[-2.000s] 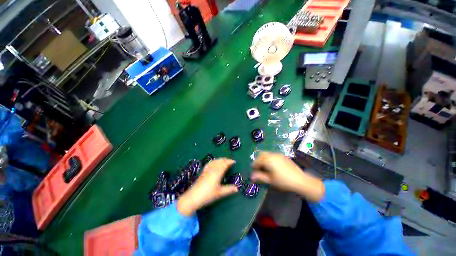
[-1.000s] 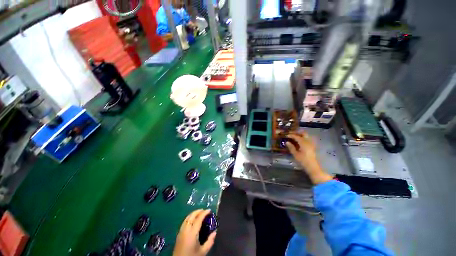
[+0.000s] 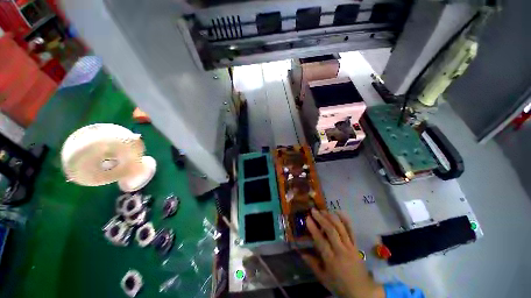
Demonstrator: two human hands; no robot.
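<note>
A brown-amber fixture (image 3: 298, 185) with a row of pockets lies on the machine bed. A dark shiny housing (image 3: 300, 223) sits in its nearest pocket. Shiny metal bits show in the pockets farther back. My right hand (image 3: 337, 251) is over the fixture's near right corner, fingers spread, with fingertips at the housing's right edge; whether they press on it is unclear. The green cover frame (image 3: 259, 199) with three dark windows lies open along the fixture's left side. My left hand is out of the picture.
Silver-framed parts (image 3: 131, 207) and dark housings (image 3: 165, 239) lie on the green bench beside the cream fan (image 3: 105, 156), with clear plastic scraps nearby. A grey machine post (image 3: 152, 87) rises between bench and bed. A pink-and-black box (image 3: 337, 119) and second green plate (image 3: 400, 139) stand right.
The view has swung right and closer to the machine. My left hand with its dark housing has left the picture. My right hand's fingers have spread at the fixture's near end.
</note>
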